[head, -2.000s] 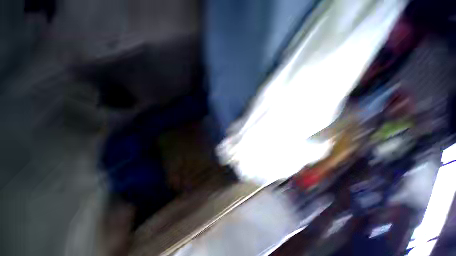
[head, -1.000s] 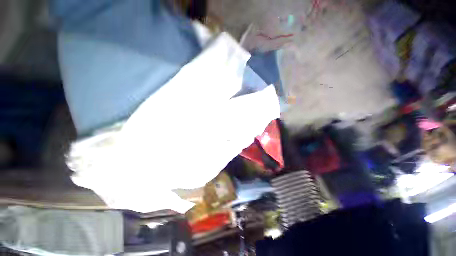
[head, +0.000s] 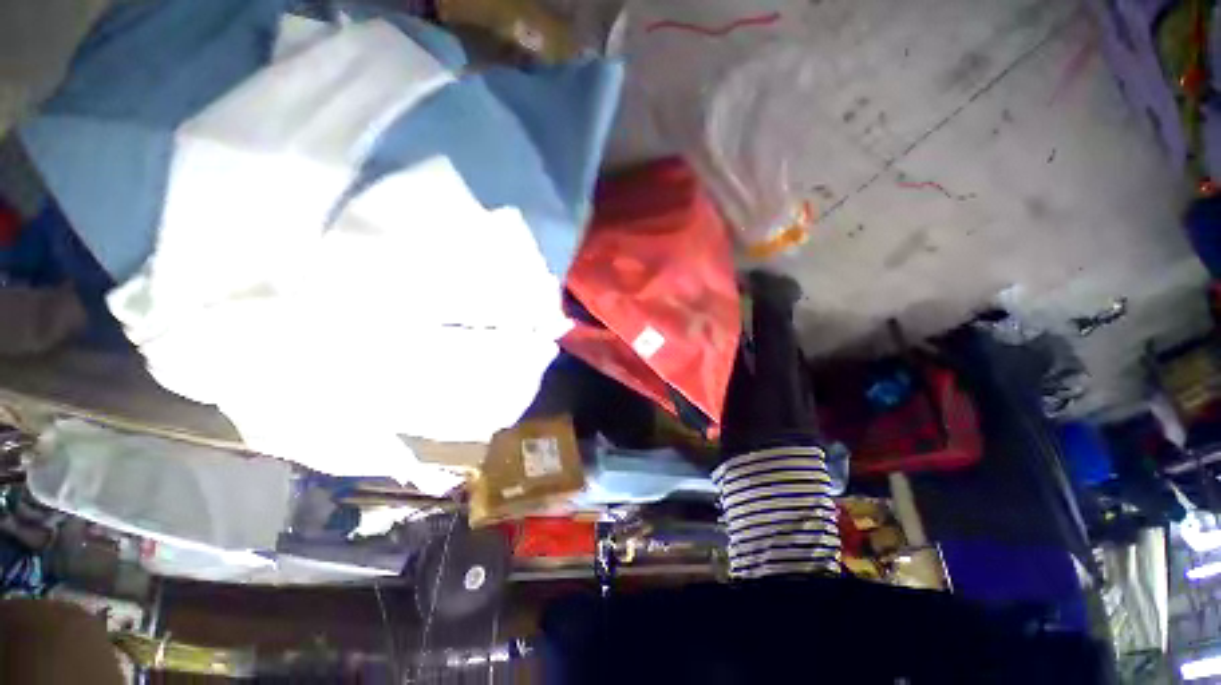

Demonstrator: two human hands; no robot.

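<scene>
A heap of bright, overexposed white cloth [head: 362, 308] fills the left of the picture. It lies over light blue cloth [head: 536, 147], whose corners stick out on both sides. No hand can be made out. A blurred brown rounded shape [head: 54, 649] is cut off at the lower left corner; I cannot tell what it is. The picture seems upside down, with the floor above and tube lights below.
A red bag [head: 656, 281] adjoins the heap on the right. A brown carton [head: 526, 468] is below it. Striped clothing [head: 779, 511] with dark cloth above seems to belong to a person. The grey floor [head: 911, 174] shows upper right, and a dark mass [head: 803, 636] covers the bottom.
The view has swung and steadied from heavy blur. The white heap now sits further up and left, with more blue cloth showing. The red bag and striped clothing show more fully.
</scene>
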